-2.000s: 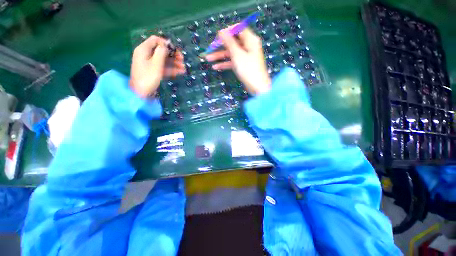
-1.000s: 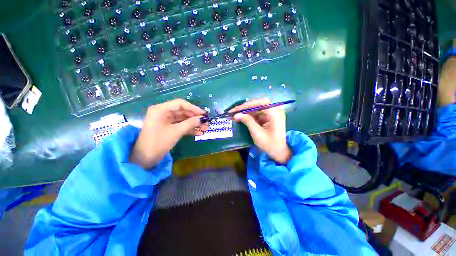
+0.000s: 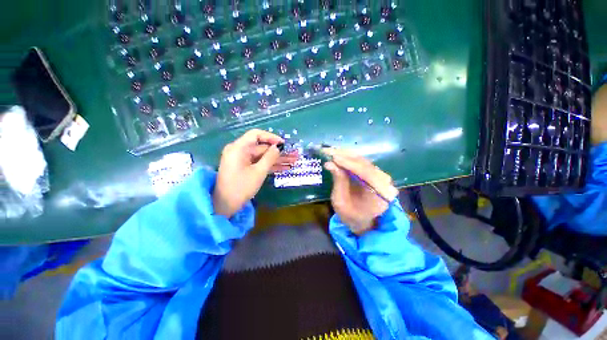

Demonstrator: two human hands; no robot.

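My left hand [image 3: 247, 169] is bare and pinches a small dark module [image 3: 280, 146] between thumb and fingertips, above the bench edge. My right hand [image 3: 360, 186] holds the thin tweezers [image 3: 367, 183], their tip pointing left towards the module. The tip is blurred, and whether it grips anything cannot be told. A white pad sheet with rows of dark marks [image 3: 298, 174] lies between and below my hands. A second white sheet [image 3: 171, 170] lies to the left. The clear blister tray [image 3: 266, 70] lies beyond my hands, with dark modules in its pockets.
White specks [image 3: 357, 109] lie loose on the green mat. A smartphone [image 3: 44, 95] with a white tag and a crumpled plastic bag [image 3: 23, 163] lie at the left. A large black blister tray [image 3: 542, 106] is at the right, with another person's arm [image 3: 598, 123] beyond it.
The view shifted from the clear tray to the sheets at the bench edge. Since one second ago, the right hand has lowered and the tweezers have turned from near level to sloping; the left still pinches the module.
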